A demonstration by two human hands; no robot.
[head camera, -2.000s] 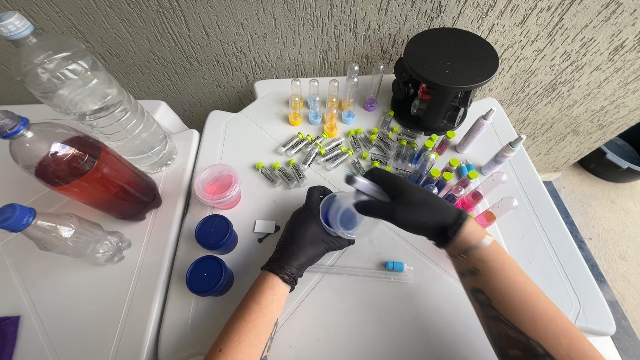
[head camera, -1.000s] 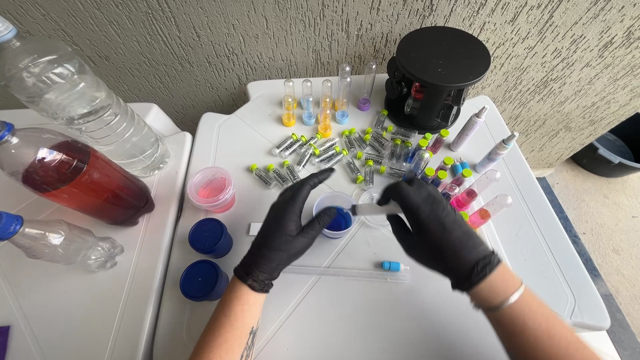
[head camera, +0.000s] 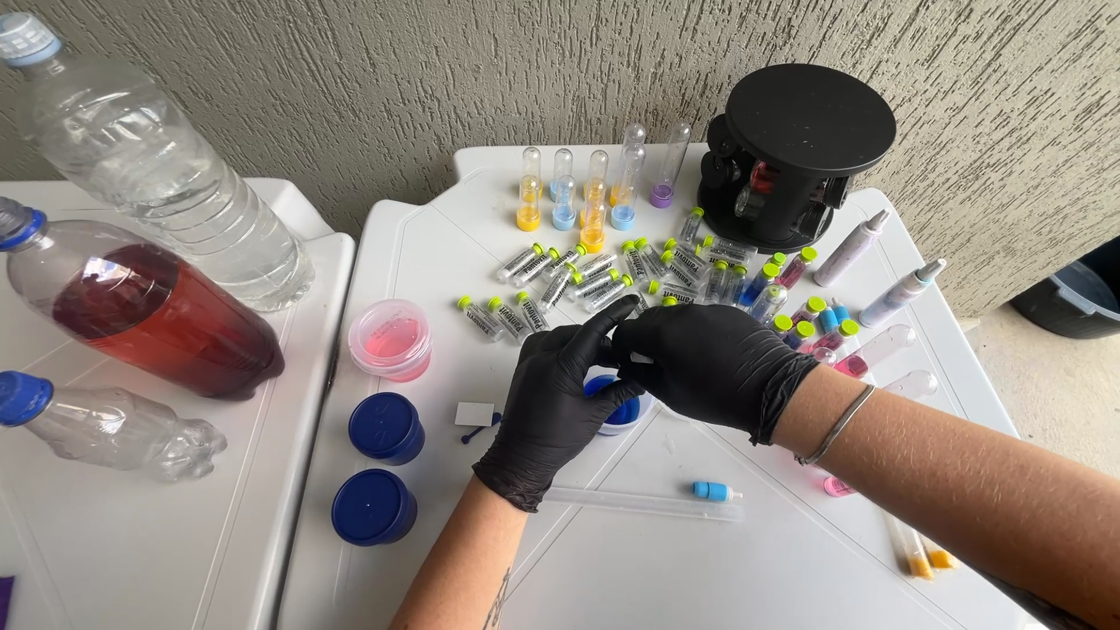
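Both my hands wear black gloves and meet above a small plastic cup of blue liquid [head camera: 619,409]. My left hand [head camera: 560,394] is beside the cup, its thumb over the rim and its index finger stretched toward the other hand. My right hand [head camera: 709,367] is bent with its fingertips together; what it holds is mostly hidden, only a pale bit showing between the hands. Just behind them lie small clear vials with green caps [head camera: 599,284]. A clear tube [head camera: 647,503] and a blue-capped tip [head camera: 713,491] lie in front of the cup.
At left stand an open cup of pink liquid [head camera: 390,339] and two blue-lidded jars [head camera: 385,426]. Large bottles [head camera: 166,306] lie or lean on the left table. Capped test tubes [head camera: 595,197] and a black round rack [head camera: 801,131] stand at the back; filled vials [head camera: 801,324] lie right.
My hands have come together over the blue cup. My left hand no longer grasps the cup's side as it did two seconds ago, and my right hand has moved left since one second ago.
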